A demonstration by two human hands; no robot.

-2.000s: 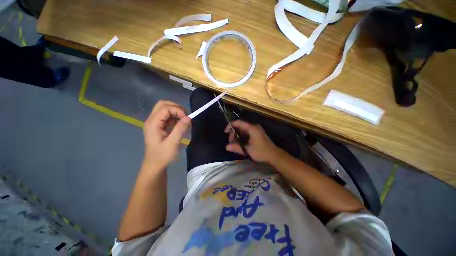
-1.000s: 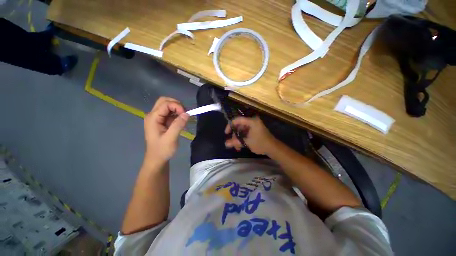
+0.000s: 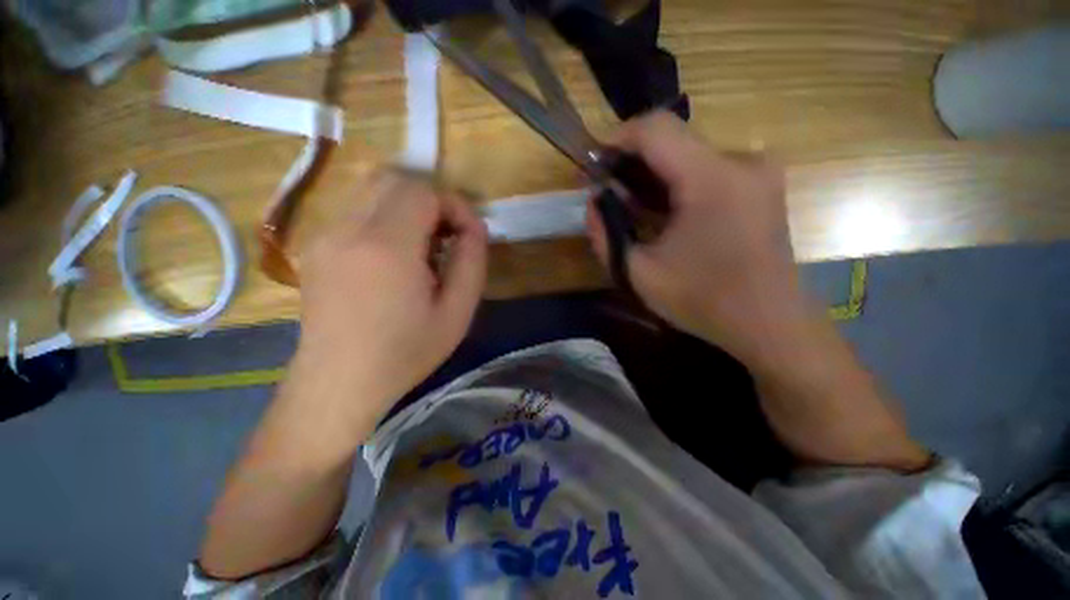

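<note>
My right hand (image 3: 704, 223) is at the front of the desk, with the black-handled scissors (image 3: 563, 123) in its fingers. Their blades are apart and point up and to the left. My left hand (image 3: 387, 270) is blurred, its fingers curled in, over the desk's front edge; whether it holds a strip cannot be told. A short white foam strip (image 3: 540, 219) lies between my hands, both ends hidden by them. A white tape strip (image 3: 422, 100) runs down the desk to behind my left hand.
A white tape ring (image 3: 178, 258) and narrow white offcuts (image 3: 92, 229) are at the left. A white strip (image 3: 252, 103) with a copper-coloured part (image 3: 278, 234) lies beside a translucent bag (image 3: 82, 29). Black strap parts (image 3: 628, 59) are at the top, a whitish cylinder (image 3: 1009, 80) at the right.
The view has turned right and come closer to the desk. Both hands have moved from above the lap to the desk by the foam strip. The small strip from my left hand no longer shows.
</note>
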